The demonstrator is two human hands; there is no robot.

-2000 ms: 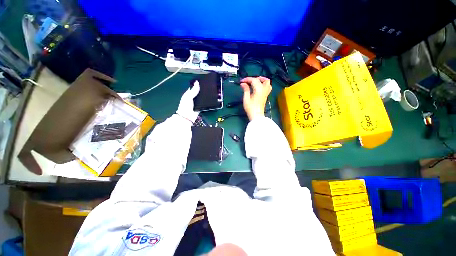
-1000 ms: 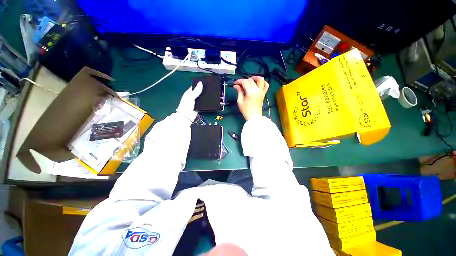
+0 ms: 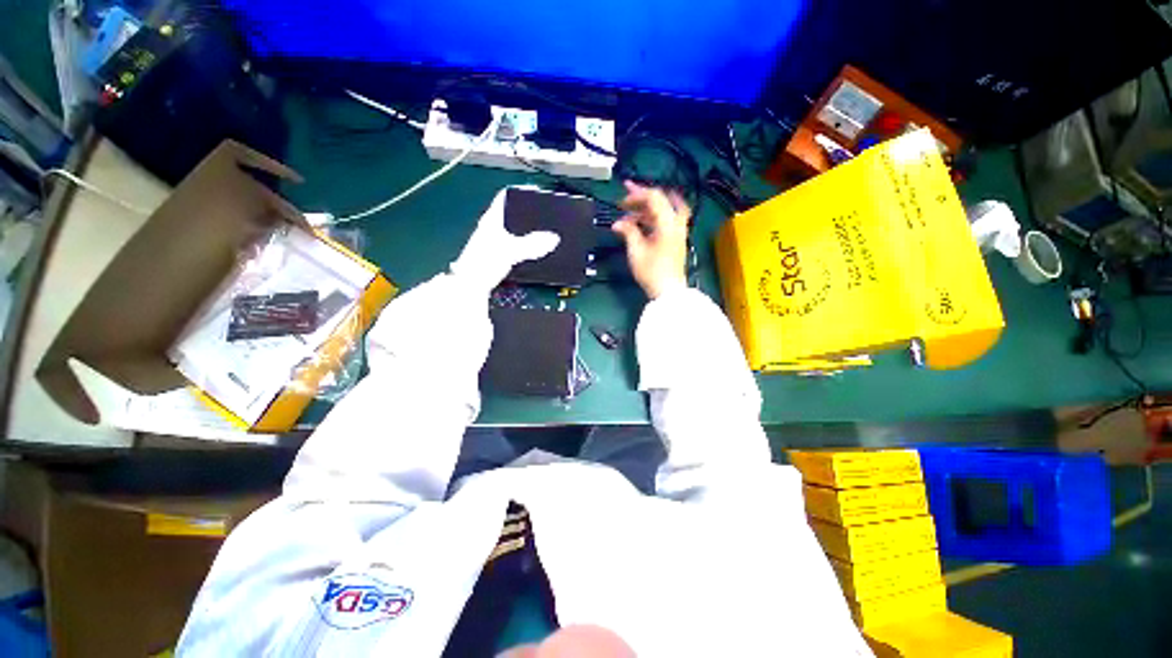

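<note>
A flat black set-top box (image 3: 553, 229) lies on the green bench below the power strip. My left hand (image 3: 499, 247), in a white glove, holds it at its left side, thumb on top. My bare right hand (image 3: 656, 234) is at its right edge, thumb and forefinger close together by the dark leads; whether they grip a lead is too small to tell. A second black set-top box (image 3: 533, 351) lies just nearer to me, with clear plastic at its corner. A small black plug (image 3: 604, 337) lies to its right.
An open yellow box (image 3: 377, 298) with a bagged remote (image 3: 273, 315) is at the left. A yellow "Star" box (image 3: 848, 264) stands at the right. A white power strip (image 3: 578, 148) is below the monitor (image 3: 540, 39). Stacked yellow boxes (image 3: 874, 540) and a blue bin (image 3: 1080, 508) are lower right.
My left thumb has moved from the receiver's left edge onto its top. The receiver has shifted slightly right. My right hand has stayed by the receiver's right edge, its fingers changing pose.
</note>
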